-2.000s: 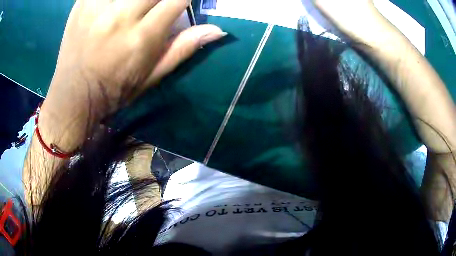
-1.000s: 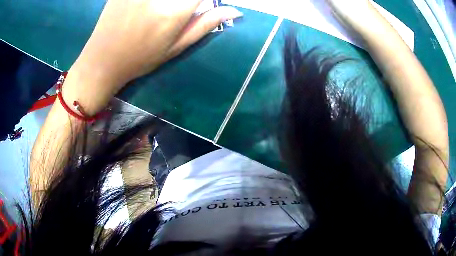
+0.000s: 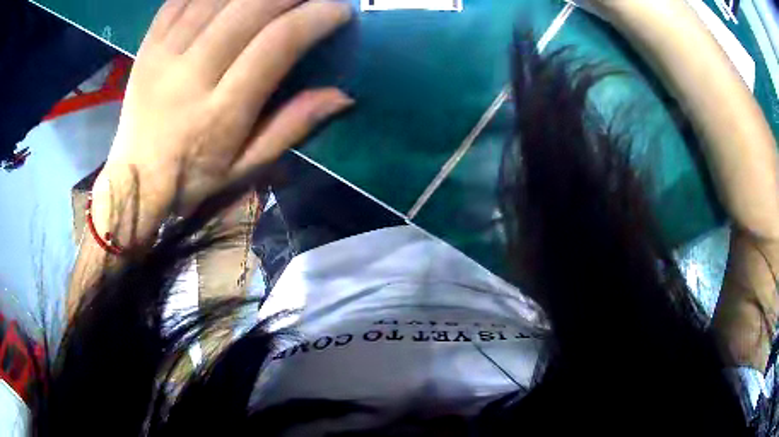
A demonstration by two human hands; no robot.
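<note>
My left hand (image 3: 226, 94) is over the left front edge of the green mat, back of the hand up, thumb and fingers apart, with nothing seen in it. A small flat piece with a white edge (image 3: 412, 4), perhaps a display module, lies on the mat at the top edge of the picture, to the right of my left fingertips; most of it is cut off. My right forearm comes in from the right, and my right hand is cut off by the top edge.
The green mat (image 3: 367, 154) has a pale seam line (image 3: 491, 115). A white sheet (image 3: 735, 55) shows beyond my right forearm. Dark hair hangs across the right centre. A printed white shirt (image 3: 384, 282) is below. Red parts show at the left.
My left hand has moved away from the small piece, towards me, and its thumb and fingers are further apart. The piece now shows uncovered at the top. The view has shifted.
</note>
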